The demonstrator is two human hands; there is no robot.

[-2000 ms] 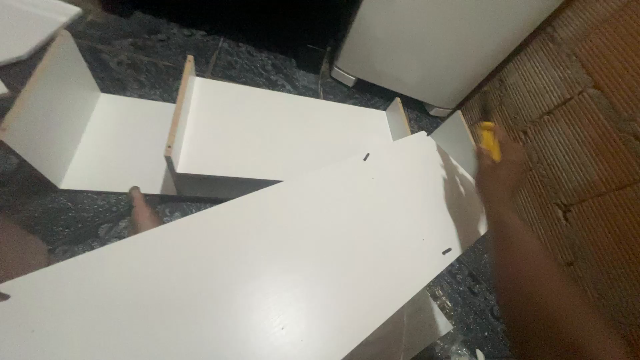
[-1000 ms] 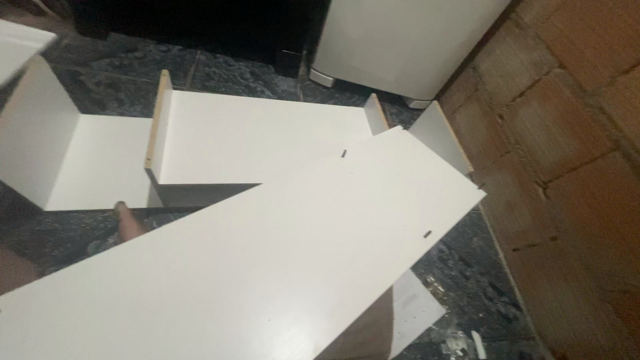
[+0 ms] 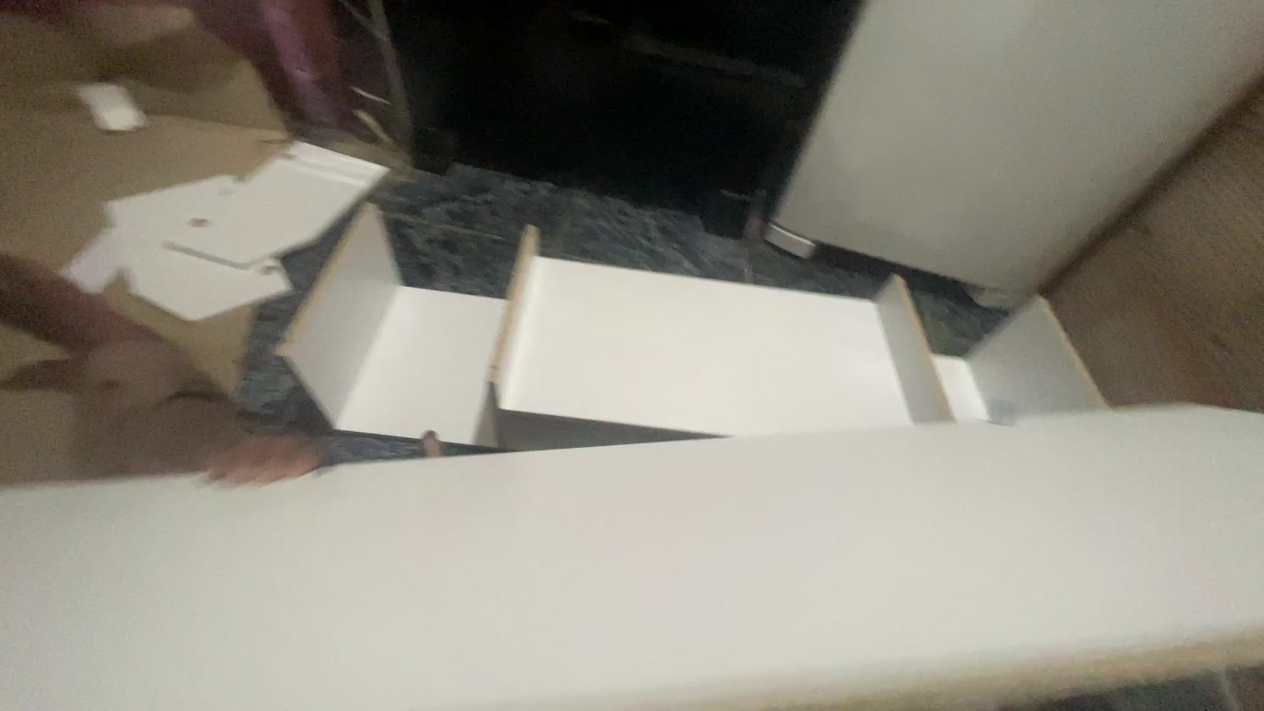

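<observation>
A long white board [image 3: 632, 563] with a bare tan lower edge spans the lower part of the view. My left hand [image 3: 262, 456] is blurred at the left, its fingers over the board's far edge. My right hand is out of view. Beyond the board lies a white shelf frame [image 3: 691, 346] with several upright panels and raw tan edges; the board hides part of its near side. A toe or fingertip [image 3: 432, 444] shows between the board and the frame; I cannot tell which.
White sheets [image 3: 207, 232] lie on brown cardboard [image 3: 212, 143] at the upper left. A light appliance [image 3: 987, 128] stands on the dark stone-like floor [image 3: 632, 227] at the upper right, beside a brown wall [image 3: 1185, 257]. A dark object [image 3: 612, 109] stands at the back.
The white board has swung from a diagonal to nearly level across the view. My left hand has appeared on its far edge. The right hand, earlier beside a yellow object, is gone from view.
</observation>
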